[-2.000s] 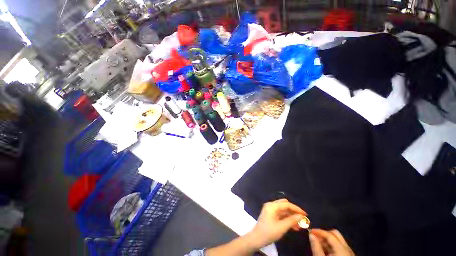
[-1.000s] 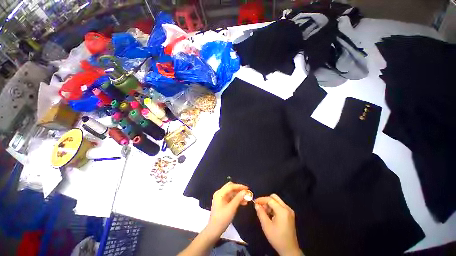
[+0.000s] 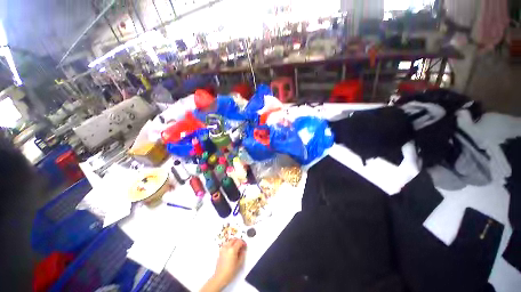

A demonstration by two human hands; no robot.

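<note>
The black garment (image 3: 348, 245) lies spread on the white table. At the right, a sleeve end (image 3: 471, 242) shows a short row of gold buttons (image 3: 487, 228). My left hand (image 3: 232, 254) is left of the garment, its fingertips at the scattered loose small pieces (image 3: 228, 232). Whether it holds anything is too small and blurred to tell. A small dark disc (image 3: 251, 232) lies just beside the fingers. My right hand is out of the picture. No needle or thread can be made out.
Behind are an open button tray (image 3: 251, 210), bags of gold buttons (image 3: 290, 175), thread cones (image 3: 220, 204), a yellow-rimmed dish (image 3: 148, 185), a pen (image 3: 179, 206) and crumpled plastic bags (image 3: 314, 140). Blue crates (image 3: 85, 251) stand left. A dark blurred shape (image 3: 17, 211) fills the left edge.
My left hand has left the garment and the round gold piece at my fingertips, and moved to the loose pieces. My right hand has gone out of view. The camera has tilted up.
</note>
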